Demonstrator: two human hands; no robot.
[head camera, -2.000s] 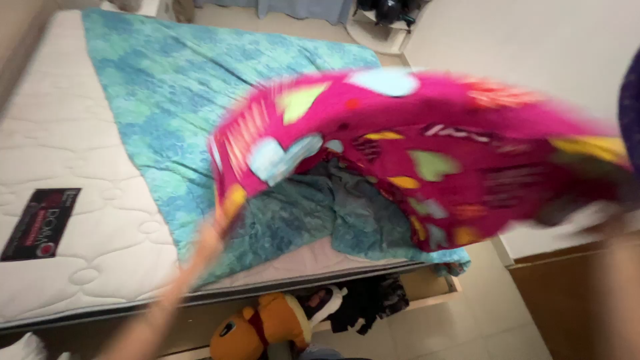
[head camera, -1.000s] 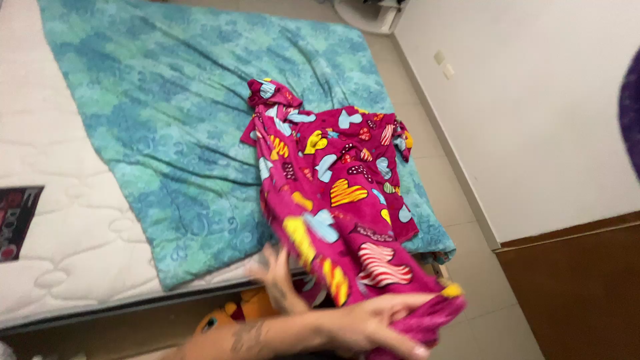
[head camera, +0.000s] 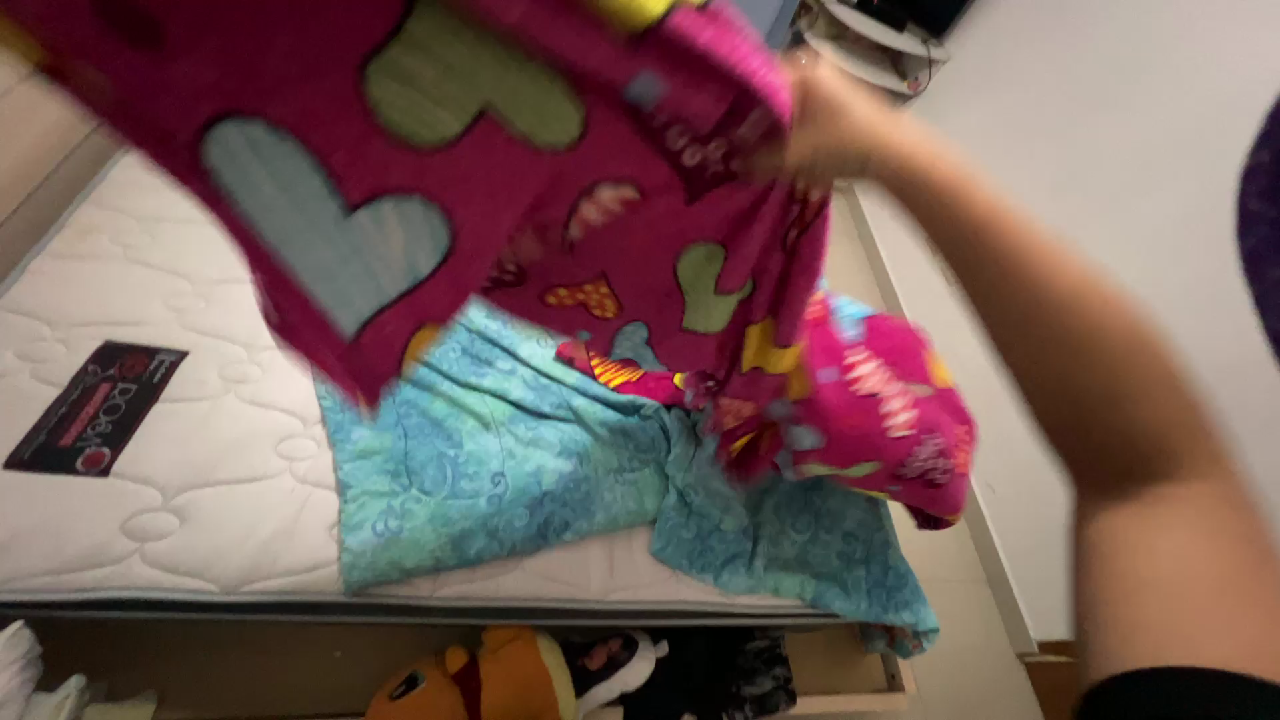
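Note:
A magenta fleece blanket with a print of colored hearts (head camera: 600, 240) hangs in the air over the bed, blurred by motion. My right hand (head camera: 835, 120) is raised at the upper right, its fingers closed on the blanket's bunched edge. The rest of the blanket fans out to the left and droops at the right. My left hand is outside the frame. Below the blanket, a turquoise patterned sheet (head camera: 500, 460) lies wrinkled across part of a white quilted mattress (head camera: 220, 520), with one corner hanging past the mattress edge.
Under the mattress side, an open compartment of the bed base holds an orange plush toy (head camera: 480, 680), dark cloth (head camera: 720, 670) and white cloth (head camera: 25, 665). A white wall (head camera: 1100, 200) rises at the right beside a strip of tiled floor (head camera: 940, 610). A white shelf (head camera: 870, 45) stands at the far end.
One second ago the blanket lay on the turquoise sheet with both my hands at its near end. Now it is lifted off, my right hand is high, and my left hand has left the view.

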